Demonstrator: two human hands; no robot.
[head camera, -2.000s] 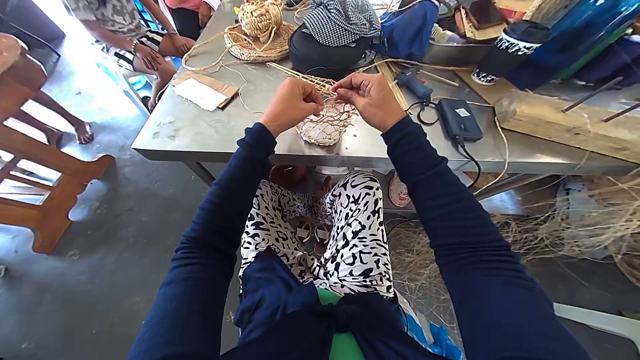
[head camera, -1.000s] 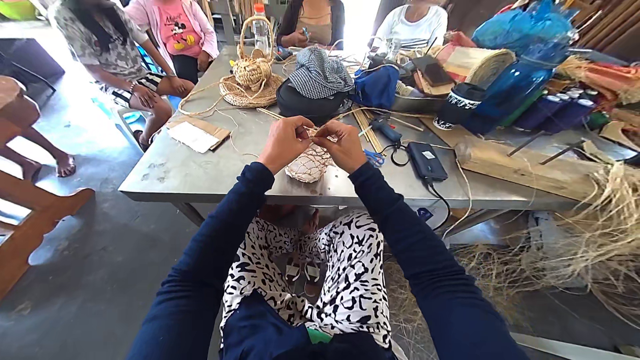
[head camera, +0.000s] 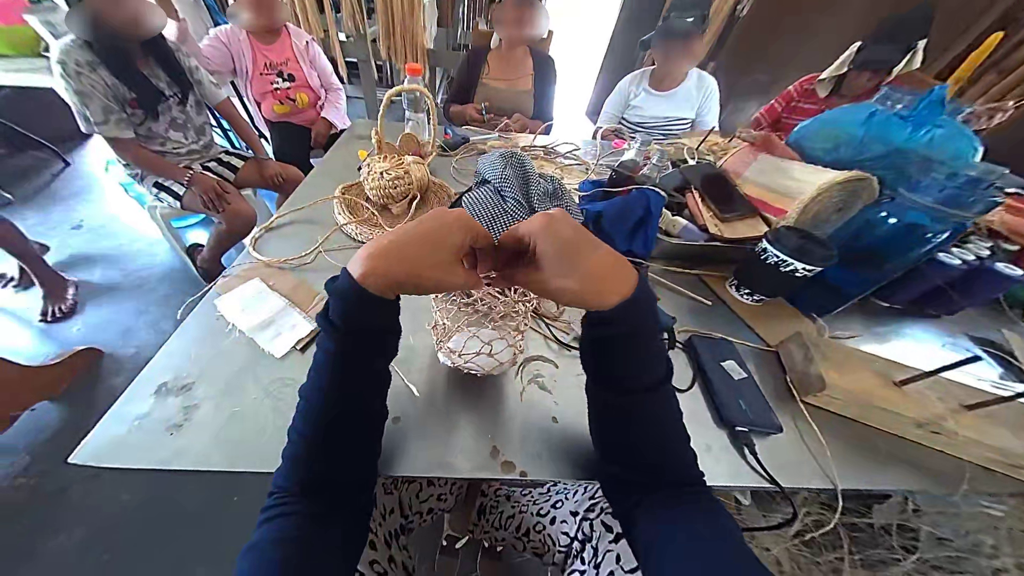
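Observation:
A netted pouch of knotted natural fibre cord (head camera: 480, 332) rests on the metal table, with something white inside it. Above its top edge my left hand (head camera: 428, 252) and my right hand (head camera: 568, 260) meet, fingers pinched together on the pouch's cord. The fingertips and the exact knot are partly hidden by the hands. Just behind them lies a black-and-white checked cloth (head camera: 520, 192). A small woven basket with a handle (head camera: 396, 180) stands farther back on a round woven piece (head camera: 348, 212).
A white cloth piece (head camera: 264, 316) lies at the left. To the right are a black power bank with a cable (head camera: 732, 384), a black cup (head camera: 780, 268), a wooden board with metal rods (head camera: 904, 392) and a large blue plastic bottle (head camera: 856, 240). Several people sit around the table.
The view has tilted up and shows more of the table's far side. Both hands remain together above the netted pouch, now with their backs turned more toward the camera.

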